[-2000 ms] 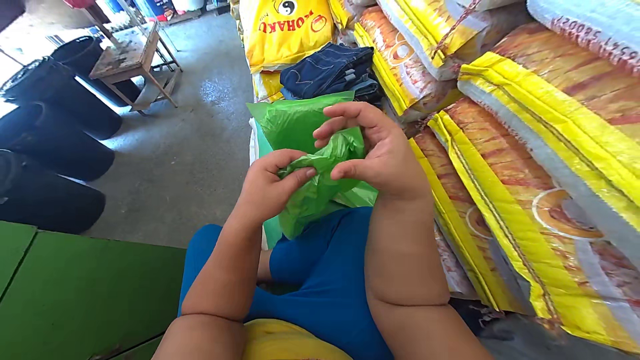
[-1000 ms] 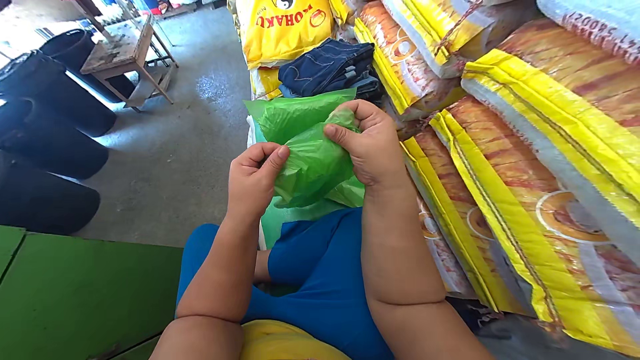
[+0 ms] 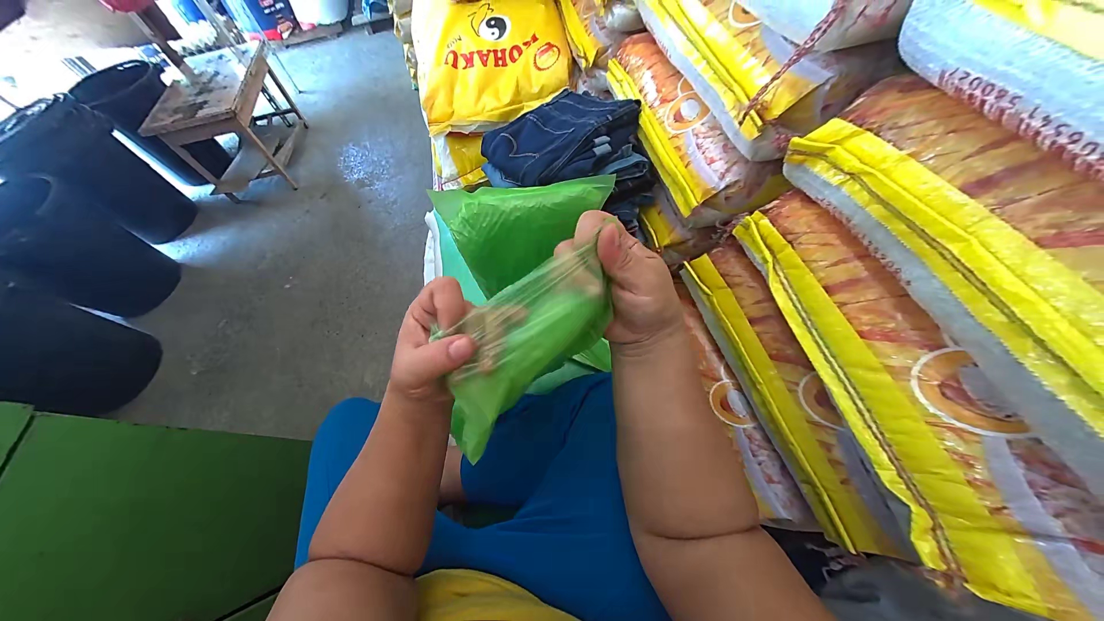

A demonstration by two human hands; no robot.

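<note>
A thin green plastic bag (image 3: 526, 345) is stretched between my two hands above my lap, its lower corner hanging down. My left hand (image 3: 431, 341) pinches one end of its edge between thumb and fingers. Higher up, my right hand (image 3: 625, 280) grips the other end. The bag is see-through near its top edge, and some fingers show through it. Just beyond lies a second green plastic bag (image 3: 509, 228), spread on a pale green surface. Folded blue jeans (image 3: 561, 138) are stacked behind that bag.
Large printed sacks (image 3: 931, 362) with yellow edges are piled along my right. A yellow sack (image 3: 492, 69) stands behind the jeans. Several dark barrels (image 3: 78, 259) and a worn wooden table (image 3: 207, 95) are at the left, and a green panel (image 3: 147, 509) is at the lower left.
The bag was bunched up between my hands two seconds ago; now its edge is drawn out between them. My hands have moved apart.
</note>
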